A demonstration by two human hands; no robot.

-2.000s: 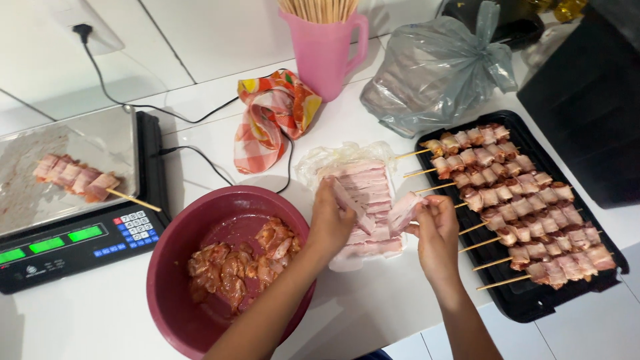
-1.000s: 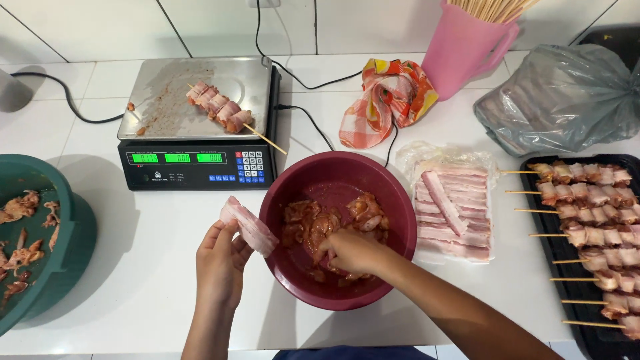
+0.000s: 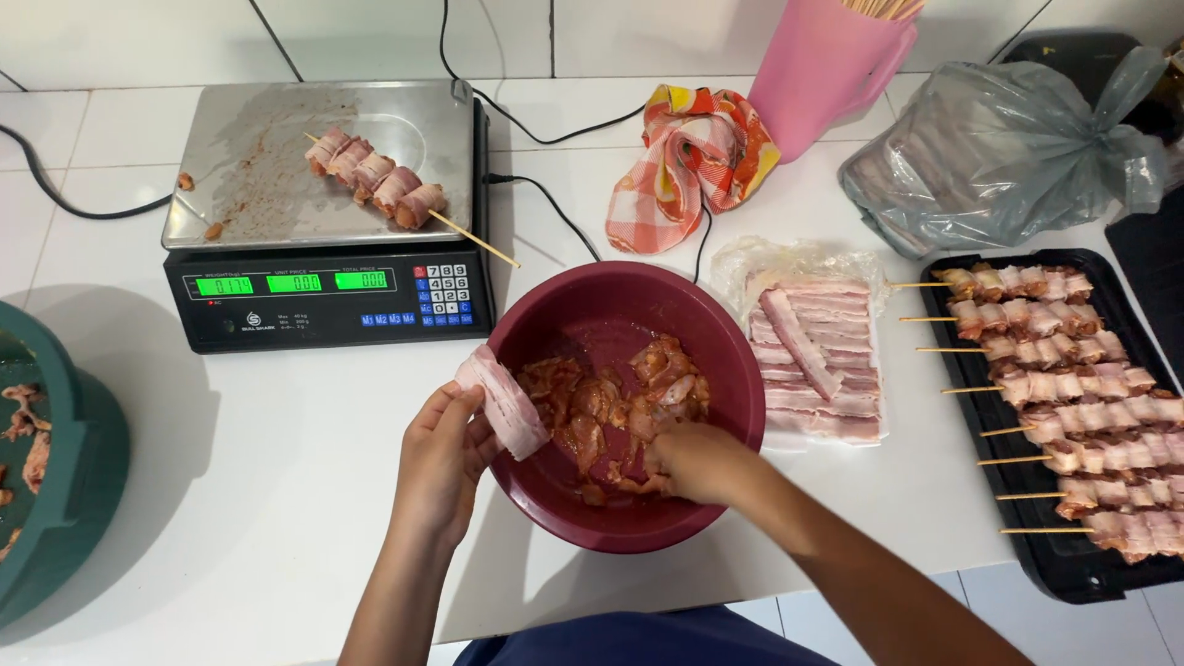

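My left hand (image 3: 450, 444) pinches a bacon slice (image 3: 505, 404) at the left rim of a dark red plastic bowl (image 3: 624, 532). Inside the bowl, my right hand (image 3: 694, 462) reaches into marinated meat pieces (image 3: 587, 412); its fingertips are hidden, so whether they grip a piece is unclear. Rows of bacon slices (image 3: 856, 356) lie on plastic film right of the bowl, one loose slice (image 3: 800, 342) slanted on top. A bacon-wrapped skewer (image 3: 375, 178) rests on the steel plate of a digital scale (image 3: 333, 301). Several similar skewers (image 3: 1101, 407) lie on a black tray (image 3: 1045, 578).
A green tub (image 3: 92, 462) with meat scraps stands at far left. Behind the bowl are a checked cloth (image 3: 689, 166), a pink pitcher (image 3: 819, 69) of wooden sticks and a tied grey plastic bag (image 3: 990, 157). Black cables (image 3: 555, 208) run behind and beside the scale.
Two seconds ago both hands were over the bacon slices; since then they have moved left, the right into the bowl and the left to its rim with a slice. The view has shifted left.
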